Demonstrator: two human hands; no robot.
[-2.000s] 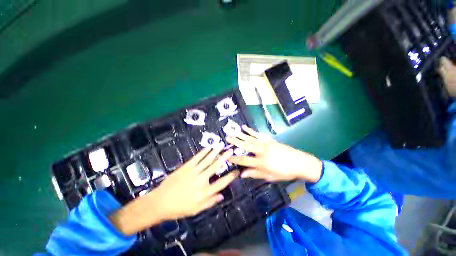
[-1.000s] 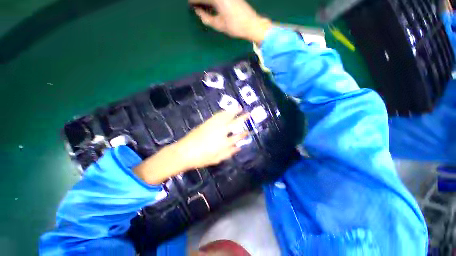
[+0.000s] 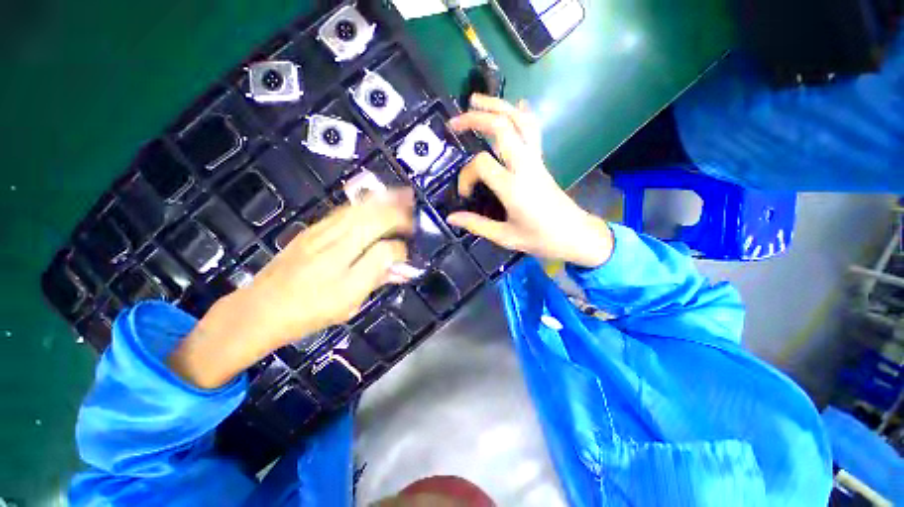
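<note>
The glossy black blister tray (image 3: 213, 139) lies slanted in front of me. Several watch units, pale squares with dark round centres, lie back-up in its upper right pockets, one of them (image 3: 421, 149) between my hands. My left hand (image 3: 297, 272) is over the middle of the tray, its fingertips blurred, with a small pale piece at them; whether it is gripped is unclear. My right hand (image 3: 530, 203) is at the tray's right edge, thumb and fingers curved around a dark area; I cannot tell whether that is a unit or the tray.
A phone (image 3: 540, 25) and a thin pen-like tool (image 3: 471, 40) lie beyond the tray at the top, beside a pale paper (image 3: 421, 8). A blue stool (image 3: 729, 213) stands on the floor at right. Another person's blue sleeve (image 3: 793, 129) is at the upper right.
My right hand has come back from the far mat to the tray's right edge. My left hand stays over the tray. The view has shifted, and the tray appears closer and more steeply slanted.
</note>
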